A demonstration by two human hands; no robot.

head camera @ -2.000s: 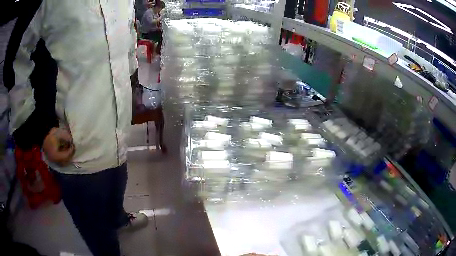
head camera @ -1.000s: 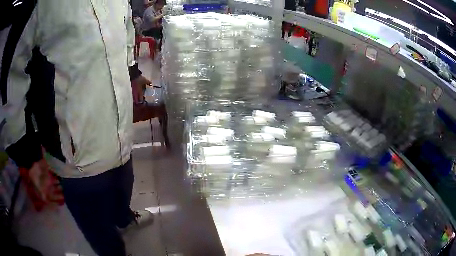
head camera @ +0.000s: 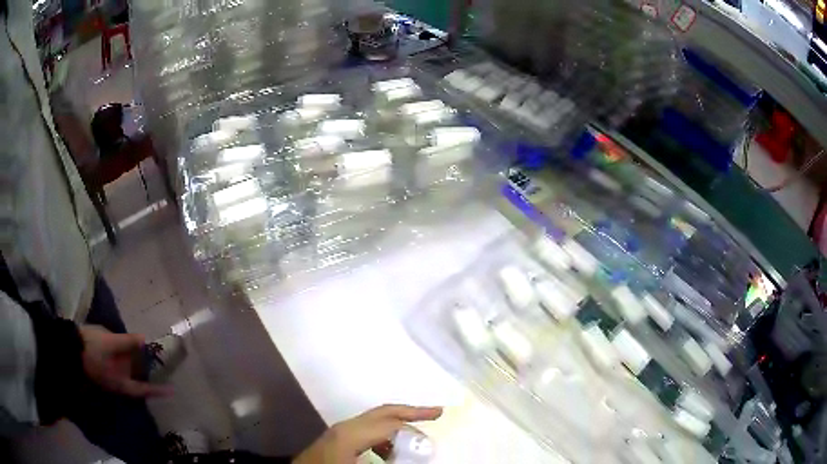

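Observation:
My left hand [head camera: 363, 433] is at the bottom edge, partly cut off, coming from a dark speckled sleeve. Its index finger points right, over the white bench top. Its fingers hold a small white rounded piece [head camera: 413, 446], probably a housing, cut off by the edge. My right hand is out of the picture. A clear blister tray [head camera: 435, 313] with white housings [head camera: 510, 343] lies right of the hand, blurred.
A stack of clear trays [head camera: 299, 227] with white housings on top stands ahead, taller glittering piles behind it. More housings [head camera: 517, 98] lie near the back partition. A person in a light jacket [head camera: 36, 181] stands at left, a hand [head camera: 118, 361] beside the bench.
The view has swung right and down, so the trays and person appear further left. My left hand shows more at the bottom, with the white piece now visible. The other person's hand is now open, low at left.

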